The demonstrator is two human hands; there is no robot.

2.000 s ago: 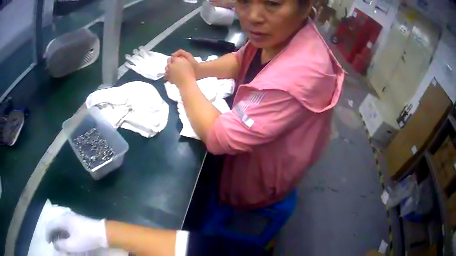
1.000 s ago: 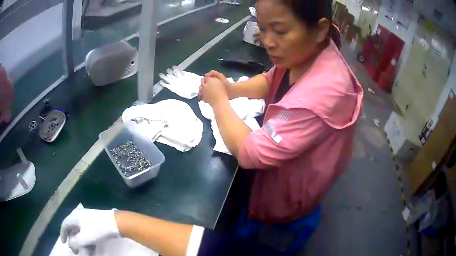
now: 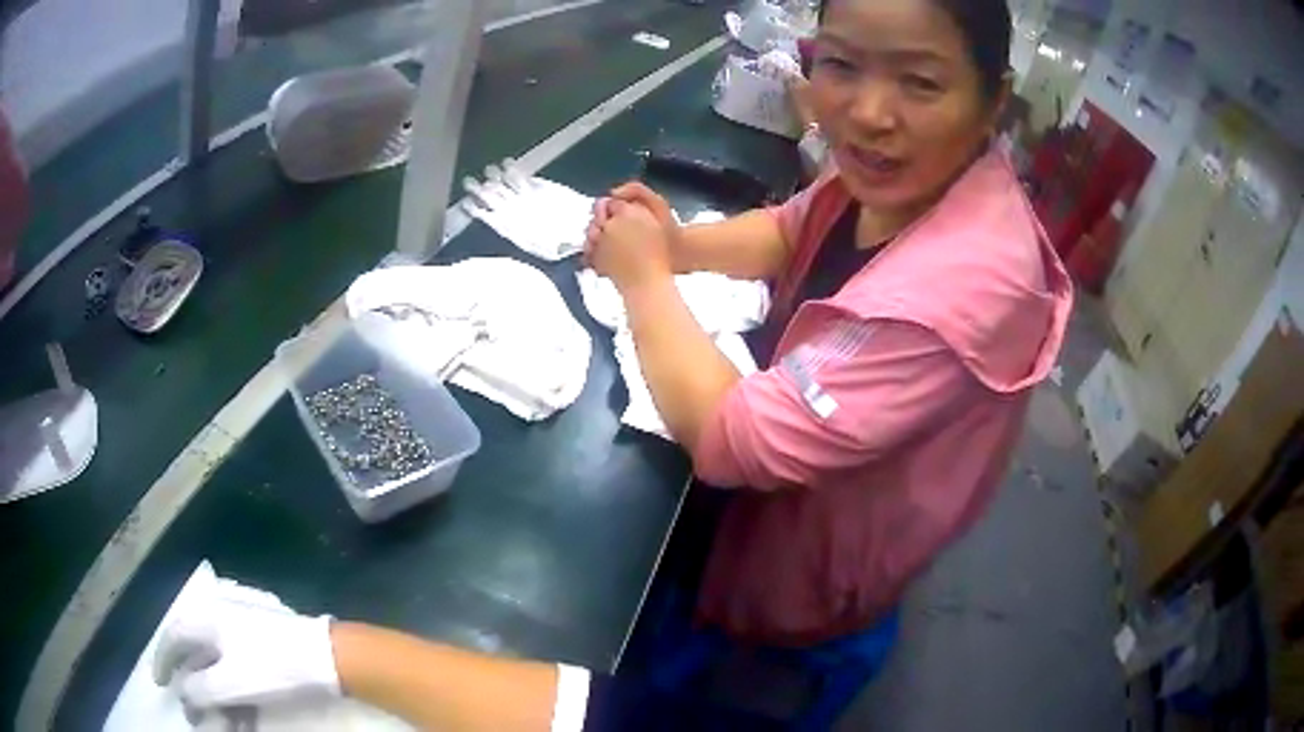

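My right hand (image 3: 246, 658), in a white knit glove, rests on a flat white cloth (image 3: 150, 684) at the lower left. Its fingers are curled, and I cannot tell whether they hold anything. My left hand is not in view. A clear plastic tub (image 3: 446, 461) stands beyond my hand on the dark green bench (image 3: 551, 551), with a heap of small silvery-dark screws (image 3: 365, 429) in it. A crumpled white cloth (image 3: 522, 336) lies against the tub's far side.
A person in a pink jacket (image 3: 872, 429) sits at the bench with hands clasped over white cloths (image 3: 701, 300). A white glove (image 3: 529, 212) and black tool (image 3: 708, 179) lie nearby. The belt carries a white housing (image 3: 336, 126), a metallic-looking part (image 3: 157, 286) and a white plate (image 3: 50, 441).
The view has shifted, bringing the white plate into sight at the left. The seated person's face has turned towards me since one second ago. My right hand stays on the cloth.
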